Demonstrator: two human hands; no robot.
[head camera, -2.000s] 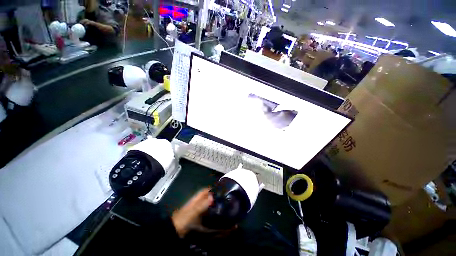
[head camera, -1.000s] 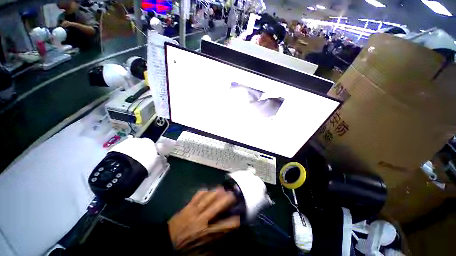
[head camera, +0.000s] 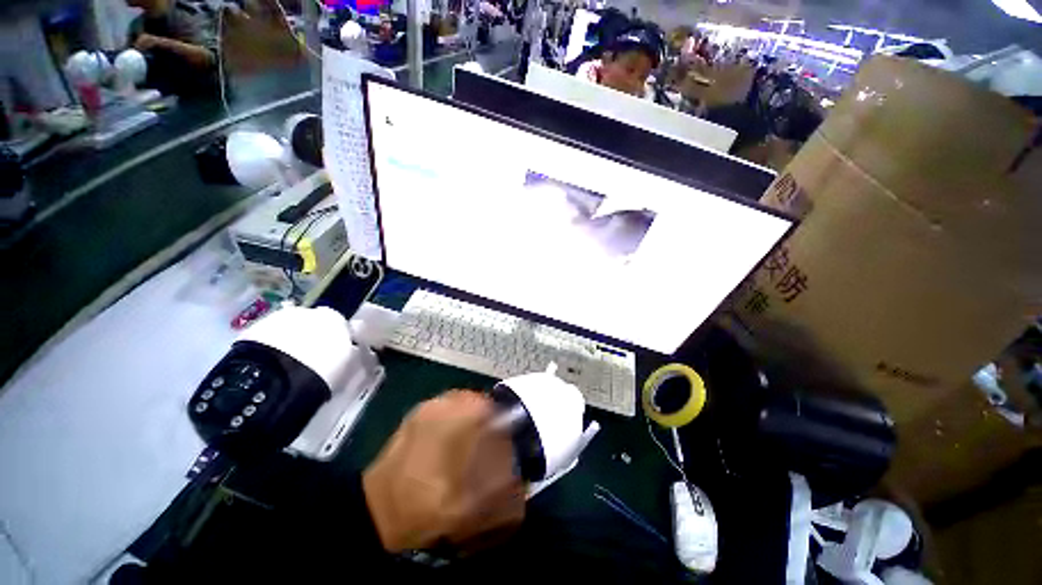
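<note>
A white dome camera (head camera: 551, 421) sits on the dark mat in front of the keyboard, its black ball side facing left. My left hand (head camera: 446, 474), blurred, comes from the lower left and is cupped over the black ball part, hiding most of it. The fingertips are not clearly seen. My right hand is not in view. A second dome camera (head camera: 246, 394) stands to the left on a white bracket, with its lens and ring of small round lights facing left and towards me.
A monitor (head camera: 537, 217) shows a small picture, with a keyboard (head camera: 503, 343) below. Right of it are a yellow tape roll (head camera: 674, 395), mouse (head camera: 694, 526), black cylinder (head camera: 828, 434) and large carton (head camera: 914, 251). Left are a tester box (head camera: 286, 238) and foam sheet (head camera: 103, 423). A person is behind the monitor.
My left hand has moved from the camera's left side to cover its black ball. The camera's ball now points more to the left. The view has shifted slightly.
</note>
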